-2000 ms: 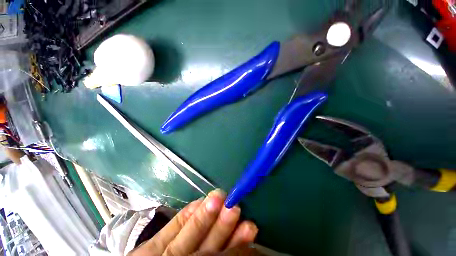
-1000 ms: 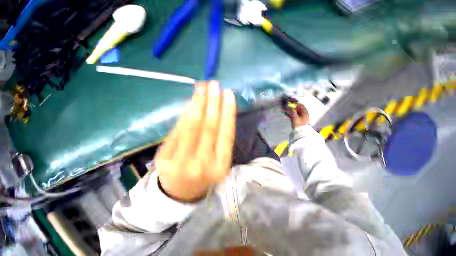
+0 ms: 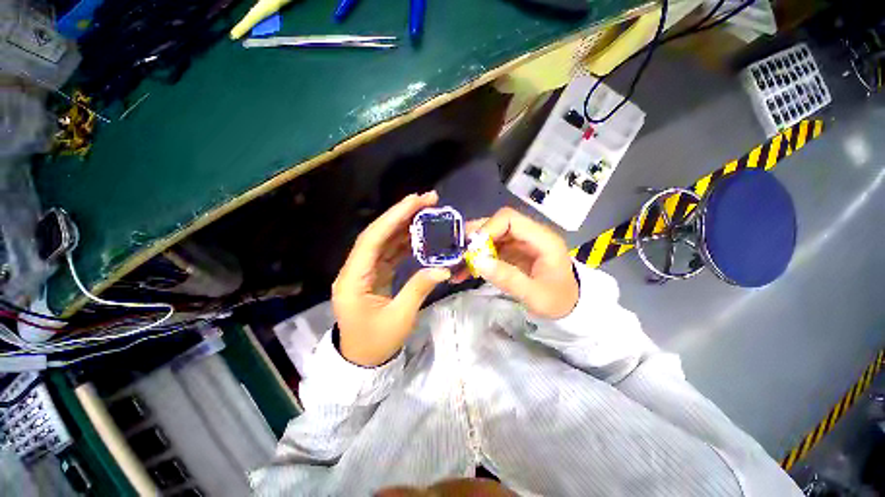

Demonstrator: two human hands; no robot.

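My left hand [image 3: 378, 281] holds a smartwatch housing [image 3: 440, 237] by its edges over my lap, below the bench edge. The housing is a dark rounded square with a shiny light rim, open side up. My right hand [image 3: 529, 262] holds a small white and yellow battery [image 3: 480, 252] between thumb and fingers, close beside the housing's right rim. Whether battery and housing touch, I cannot tell. The silver tweezers [image 3: 320, 42] lie on the green bench mat [image 3: 223, 116].
Blue handle ends [image 3: 416, 19] and the cream-handled tool [image 3: 256, 16] lie at the bench's far edge. A white small-parts tray [image 3: 622, 126] is below the bench at right, near a blue round stool [image 3: 749, 228]. A white cable [image 3: 107, 300] hangs at left.
The view has shifted down towards the lap. My left hand has left the tweezers' end and now holds the housing. My right hand has come in from the right with the battery.
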